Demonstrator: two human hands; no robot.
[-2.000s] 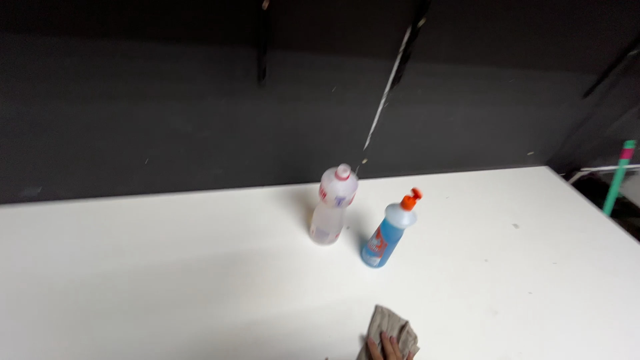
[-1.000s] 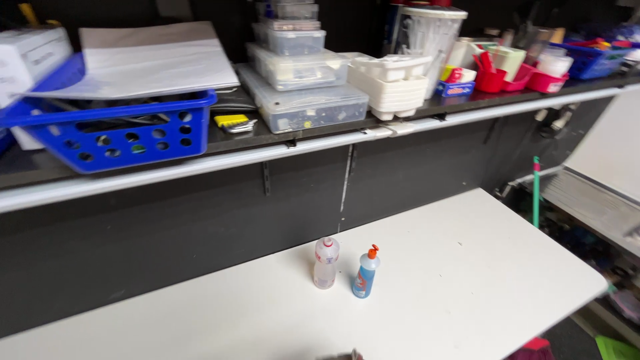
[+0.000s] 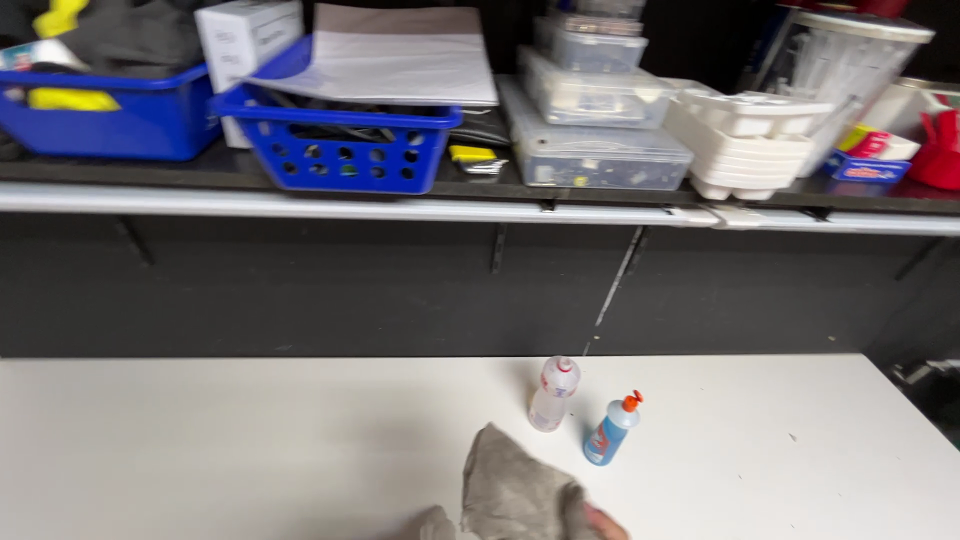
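Near the bottom edge of the head view, my right hand [image 3: 606, 523] grips one side of a grey cloth [image 3: 517, 487], which hangs over the white tabletop [image 3: 225, 450]. Only a few fingers of it show. A smaller grey piece, blurred and cut off by the frame, appears left of the cloth; whether it belongs to the same cloth I cannot tell. My left hand does not show. Behind the cloth a clear plastic bottle [image 3: 553, 397] with a red neck stands upright. To its right is a blue squeeze bottle [image 3: 609, 435] with an orange cap.
Above the table's back edge runs a black shelf with a pale front rail [image 3: 337, 206]. It holds a perforated blue basket [image 3: 352, 150], a solid blue bin [image 3: 150, 127], stacked clear plastic boxes [image 3: 600, 154] and white stacked trays [image 3: 750, 150]. A dark wall lies beneath it.
The cloth, seen under a hand near the tabletop two seconds ago, is now held up and spread wider. The view has tilted up and swung left. Both bottles still stand side by side.
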